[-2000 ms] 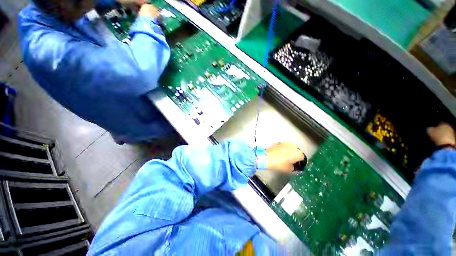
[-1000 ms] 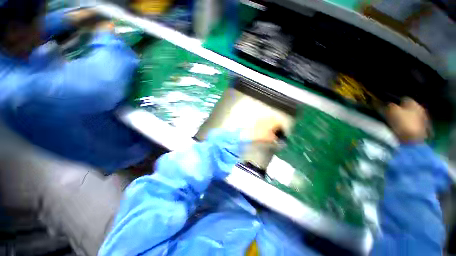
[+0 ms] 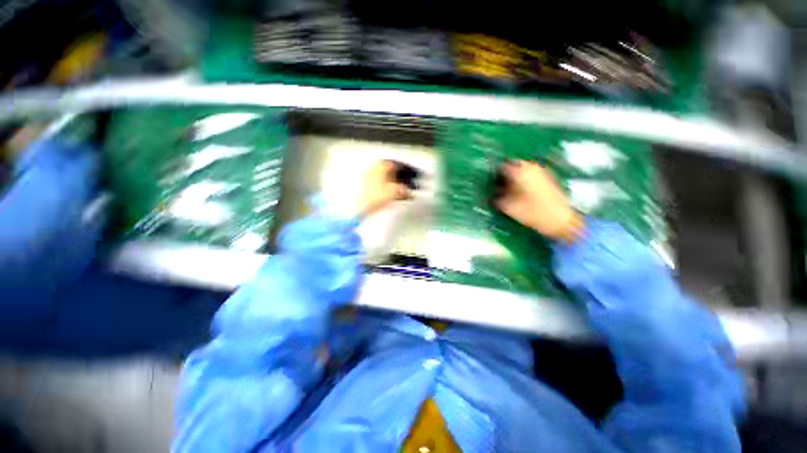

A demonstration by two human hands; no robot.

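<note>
A green circuit board [image 3: 531, 257] with white patches lies between the rails in front of me. My left hand [image 3: 388, 186], black at the fingertips, is over the pale gap at the board's left edge. My right hand [image 3: 535, 199], also black at the fingertips, is over the middle of the board. Both hands are blurred, and I cannot tell whether either holds a part.
A second board [image 3: 159, 168] lies left of the gap, with a person's blue sleeve [image 3: 53, 195] beside it. White rails [image 3: 389, 99] run along the boards. Beyond are bins of silver-white [image 3: 305, 40], grey [image 3: 405, 50], yellow [image 3: 495, 55] and mixed metallic parts [image 3: 611, 66].
The view has turned right and levelled. My right hand has moved from the bins and far rail to over the board. My left hand stays near the board's left edge.
</note>
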